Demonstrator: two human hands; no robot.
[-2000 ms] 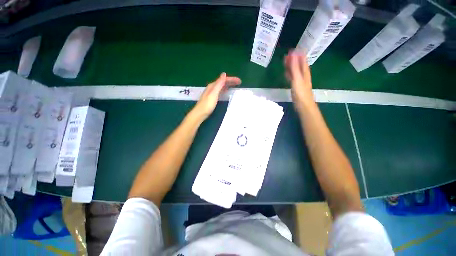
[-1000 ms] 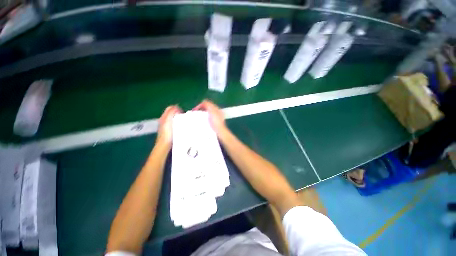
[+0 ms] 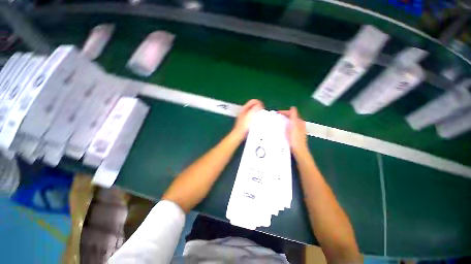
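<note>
A fanned pile of flat white cartons (image 3: 261, 170) with a dark ring logo lies in front of me on the green table, its far end at the white strip. My left hand (image 3: 249, 119) is at the far left corner of the pile, fingers curled around its edge. My right hand (image 3: 295, 130) is at the far right corner, holding the opposite edge. The fingertips are partly hidden behind the pile's far end.
Stacked white cartons (image 3: 67, 108) stand at the left. Wrapped pinkish products (image 3: 151, 52) lie at the far left on the green belt. Open cartons (image 3: 343, 77) stand at the far right. A brown shipping carton (image 3: 77, 216) is below the table at left.
Two seconds ago my hands were apart, beside and beyond the pile; now both hold its far corners. The view swung right and then back left. The pile sits straighter.
</note>
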